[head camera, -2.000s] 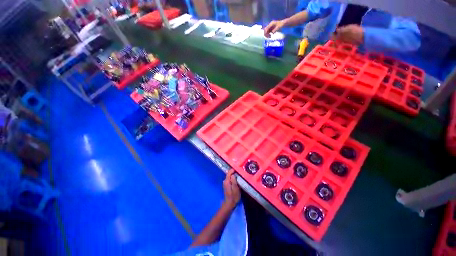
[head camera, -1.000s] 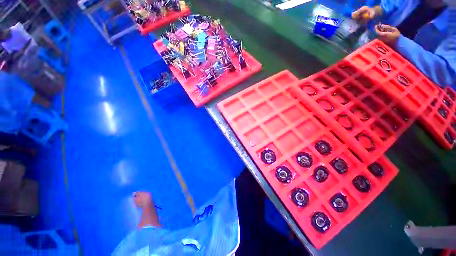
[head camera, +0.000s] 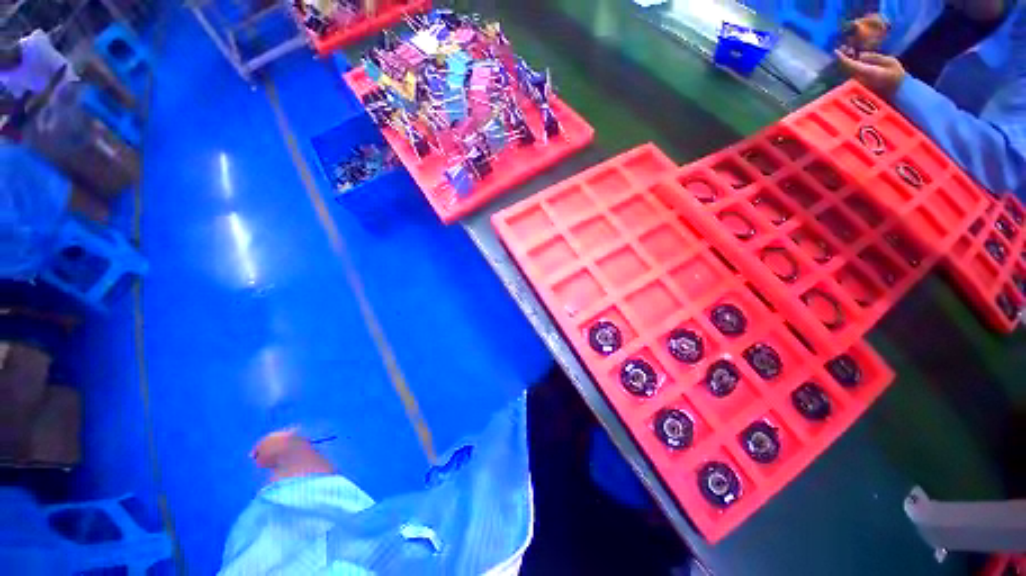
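Observation:
A red compartment tray (head camera: 630, 270) lies on the green bench at centre right. Its near pockets hold several round black coil units (head camera: 675, 428), one per pocket; its far-left pockets are empty. My left hand (head camera: 287, 452) is low on the left, over the blue floor and away from the tray. It is small and blurred; a thin dark line shows beside it, and I cannot tell whether the hand holds anything. My right hand is out of the picture. A second red tray (head camera: 788, 281) with ring-shaped parts overlaps the first tray's far side.
A red tray heaped with wired parts (head camera: 538, 158) sits at the bench's left edge, near a blue floor bin (head camera: 371, 203). Another person's hands (head camera: 872, 68) work at the upper right near a small blue box (head camera: 743, 51). A pale metal bar (head camera: 968, 523) stands lower right. Blue stools (head camera: 96, 264) are far left.
My left hand has left the tray's front edge and moved left over the floor, then slightly further left. The view has shifted, and the other person's hands have come closer together.

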